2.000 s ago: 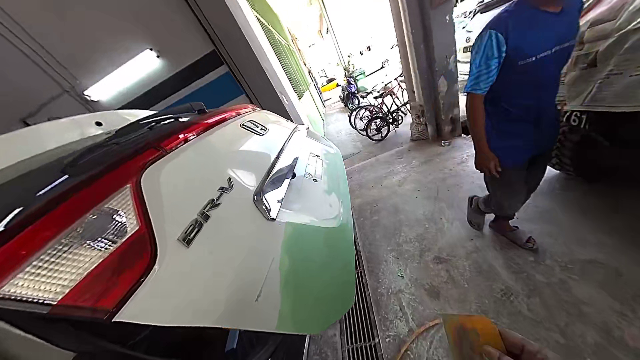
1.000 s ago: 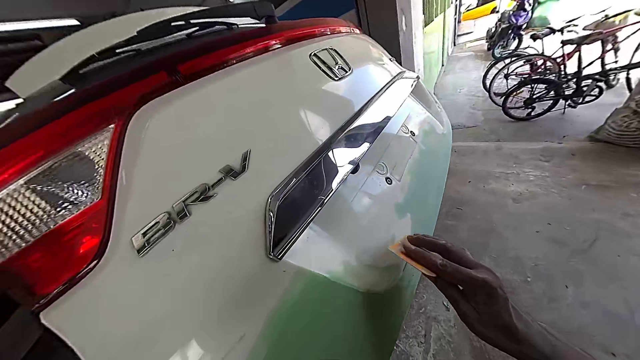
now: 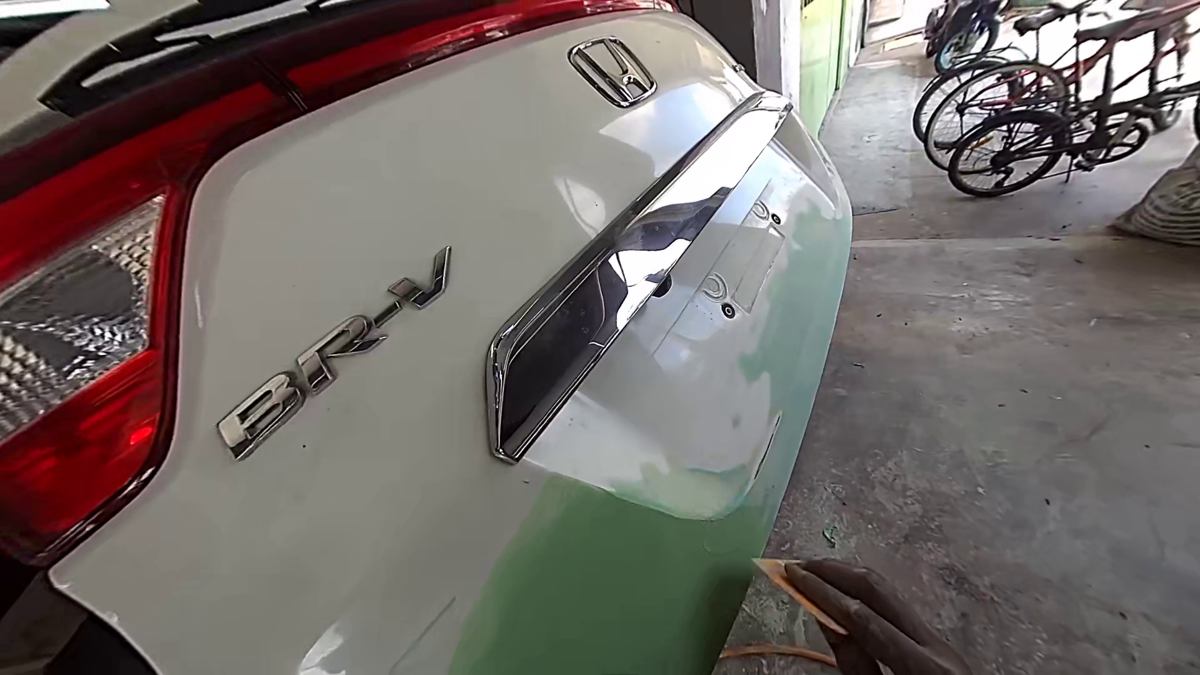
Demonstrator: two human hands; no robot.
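The white tailgate of a Honda car (image 3: 375, 216) fills the left and middle, with green filler or primer (image 3: 609, 581) over its lower part and right edge. A chrome garnish strip (image 3: 647, 253) crosses it above the number-plate recess (image 3: 717, 281). At the bottom right, my right hand (image 3: 872, 619) pinches a thin orange-yellow spreader or pad (image 3: 797, 592) between thumb and fingers, close to the green lower edge of the tailgate; whether it touches the panel cannot be told. My left hand is out of view.
A red and clear tail lamp (image 3: 84, 337) borders the panel on the left. Bicycles (image 3: 1022, 141) stand at the upper right, near a pale sack-like bundle (image 3: 1167, 206). Concrete floor (image 3: 984, 403) lies right of the car. An orange hose or cable (image 3: 778, 652) shows beneath my right hand.
The view has come closer to the tailgate, and the person in blue has left it. From beside the upper edge of the green area, my right hand has moved down along the panel's edge.
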